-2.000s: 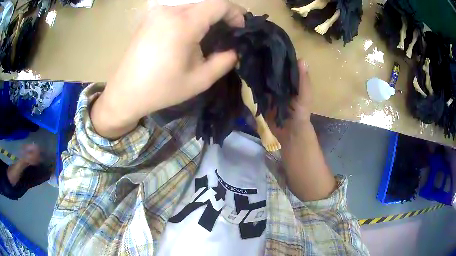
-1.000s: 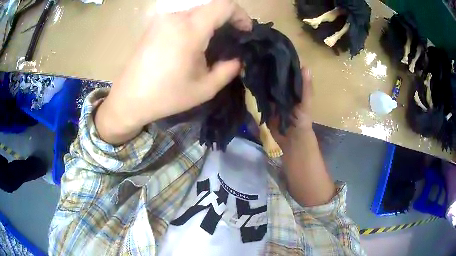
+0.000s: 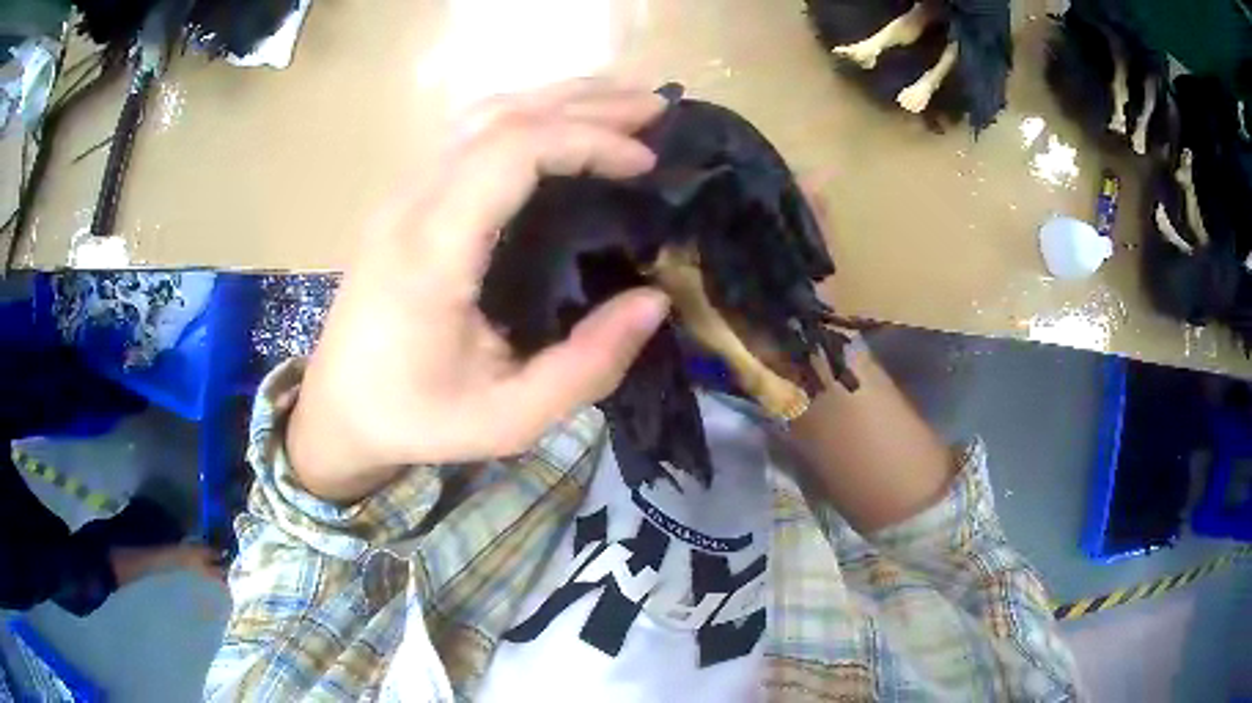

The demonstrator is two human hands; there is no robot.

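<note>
A black shaggy figure (image 3: 748, 206) is held up in front of my chest, above the bench edge. One tan leg (image 3: 721, 337) sticks out of it, foot pointing down to the right. My left hand (image 3: 467, 275) grips the figure from the left side, with fingers on its top and thumb near the leg. My right hand (image 3: 824, 206) is behind the figure on the right; mostly hidden, only a fingertip and the forearm show. The white glue bottle (image 3: 1074, 247) lies on the bench at the right, beside a small purple and yellow tube (image 3: 1107, 202).
More black figures with tan legs lie at the upper right (image 3: 961, 62) and right edge (image 3: 1192, 247). A dark stick (image 3: 121, 158) and black pieces lie at the upper left. Blue bins (image 3: 172, 350) stand below the bench. Another person's hand (image 3: 165, 560) shows at lower left.
The figure has tilted and sits lower, showing more of its dark inner side. My left hand has moved down and its fingers have spread wider around it. My right hand is more hidden.
</note>
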